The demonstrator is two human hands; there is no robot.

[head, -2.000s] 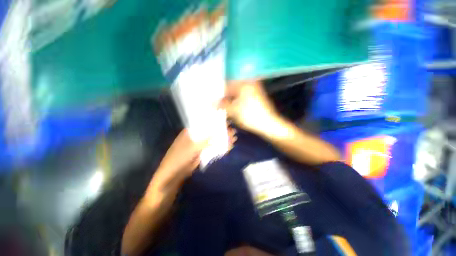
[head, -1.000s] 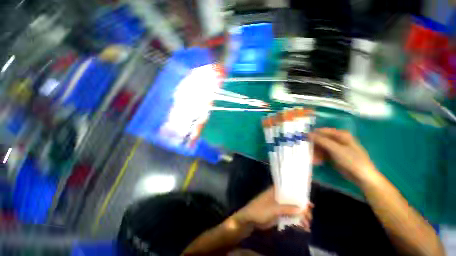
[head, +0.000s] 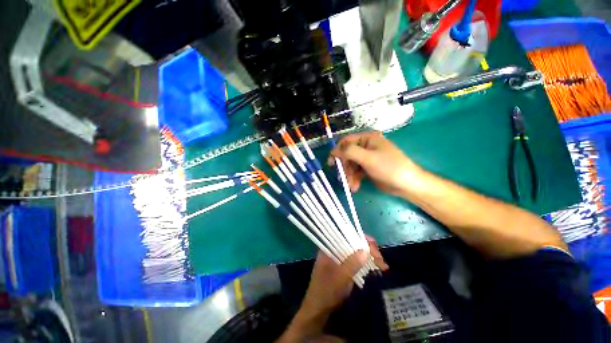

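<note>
My left hand [head: 338,276] is closed around the near ends of a fan of white wire leads [head: 315,194] with blue bands and orange far ends. My right hand [head: 368,161] pinches one lead [head: 346,187], set apart at the fan's right side, near its blue band. That lead's orange end points at the black crimping machine [head: 295,74], close to its base. Whether the tip touches the machine cannot be told. A silvery perforated strip [head: 221,151] runs from the left to the machine.
Loose leads [head: 221,190] lie on the green mat [head: 429,201], left of the fan. A large blue bin [head: 114,268] holds white leads at left. A small blue bin [head: 191,94] stands behind. Cutters [head: 522,157], a metal bar [head: 462,82], a bottle [head: 455,53] and orange leads [head: 575,80] are at right.
The view has turned to the machine. The leads, an evened bundle before, are now spread into a fan. My right hand has moved from the bundle's side to one lead near the machine.
</note>
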